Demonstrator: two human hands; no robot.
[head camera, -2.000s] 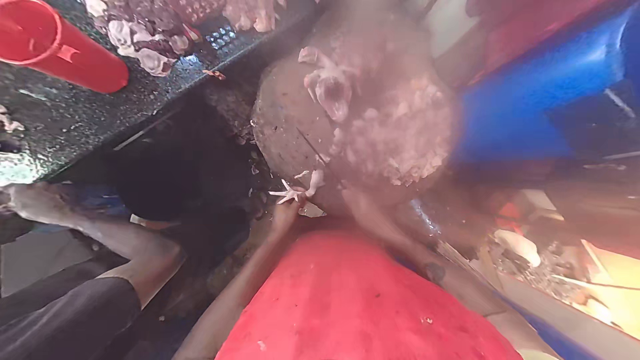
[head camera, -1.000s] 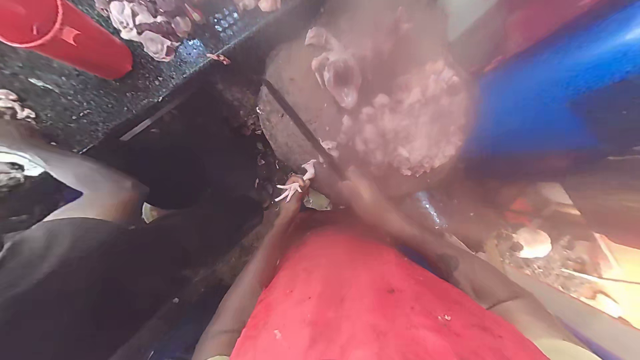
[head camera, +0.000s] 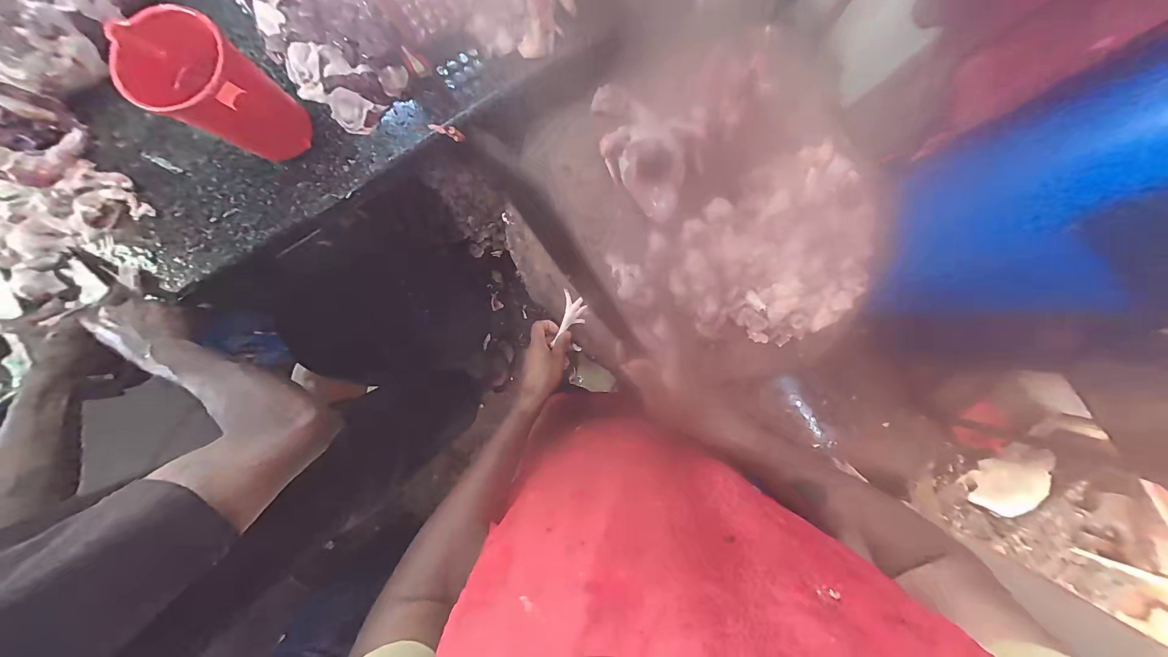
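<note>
My left hand (head camera: 546, 359) is closed around a pale chicken foot (head camera: 571, 313), its toes pointing up, at the near left edge of a round chopping block (head camera: 538, 265). My right hand (head camera: 644, 376) is blurred and grips a long dark blade (head camera: 570, 246), probably a large knife, slanting up and left over the block. On the block lie a heap of chopped pale meat (head camera: 785, 246) and, farther back, what looks like a whole plucked chicken piece (head camera: 650, 164). Haze blurs the block and its far side.
A red plastic jug (head camera: 214, 87) stands on the dark wet counter (head camera: 201, 201) at the upper left, among piles of raw poultry (head camera: 55, 201). A co-worker's arm (head camera: 228, 392) works at the left. A blue barrel-like object (head camera: 1031, 210) is at the right.
The blade, low over the block two seconds ago, now reaches up past the block's left edge. The foot in my left hand points more upward. The co-worker's forearm has moved back into fuller view.
</note>
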